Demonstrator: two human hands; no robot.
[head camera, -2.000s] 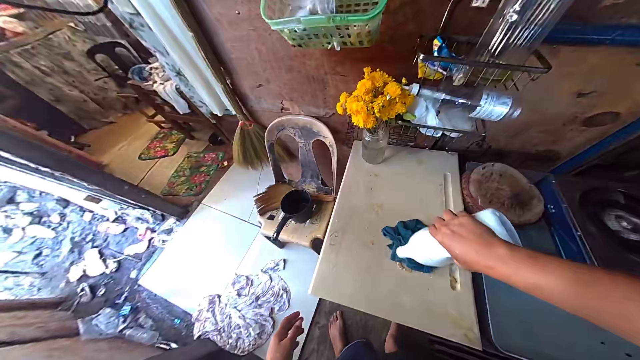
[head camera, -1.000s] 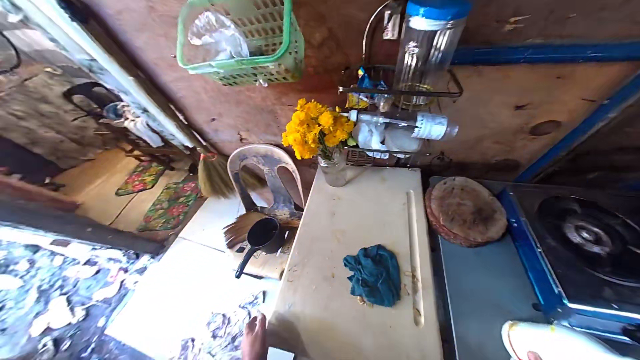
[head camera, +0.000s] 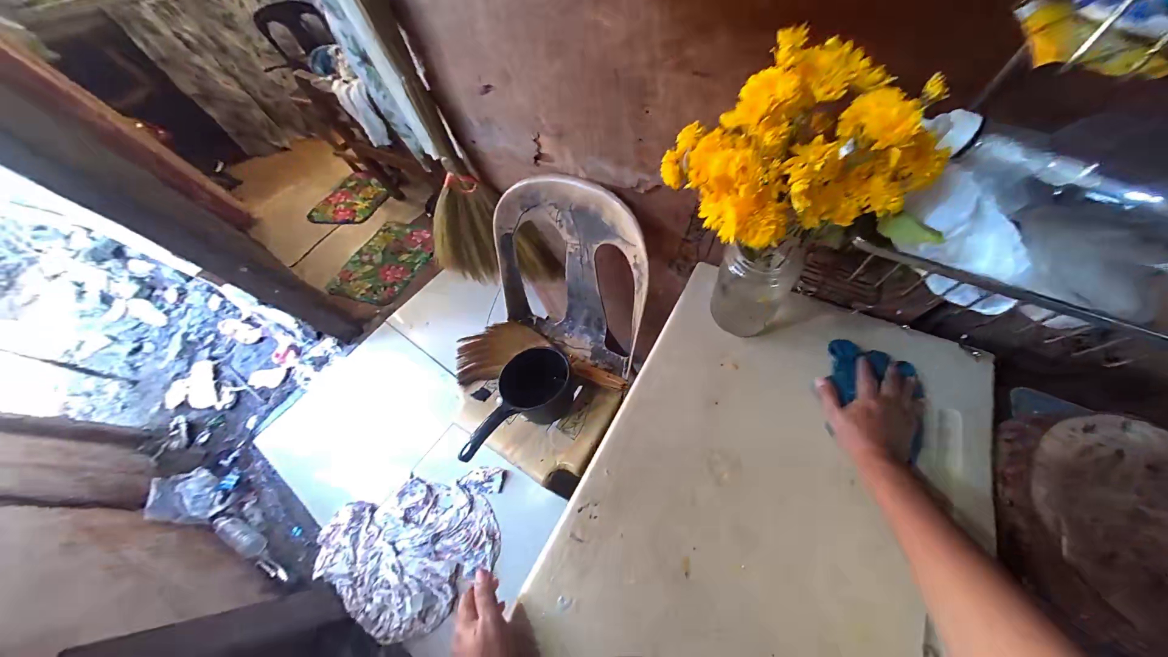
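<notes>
My right hand (head camera: 878, 415) lies on a crumpled teal cloth (head camera: 845, 358), fingers over it, pressing it to the cream tabletop (head camera: 675, 484) near the far right corner. My left hand (head camera: 483, 622) is beside the table's near left edge and seems to hold nothing; its lower part is cut off by the frame. A clear glass jar (head camera: 750, 297) with yellow flowers (head camera: 803, 146) stands at the back left corner of the table, left of and behind the cloth.
Left of the table, a worn plastic chair (head camera: 584, 255) bears a black dipper (head camera: 536, 383) and a hand brush (head camera: 497, 351). A patterned cloth (head camera: 415, 552) lies on the floor tiles. A wire rack (head camera: 1004, 287) is behind the table; a round wooden board (head camera: 1109, 502) is at right.
My right hand has come onto the teal cloth, which has moved from the middle of the table toward the far right. A second ago that hand was at a white item by the stove. The view has shifted.
</notes>
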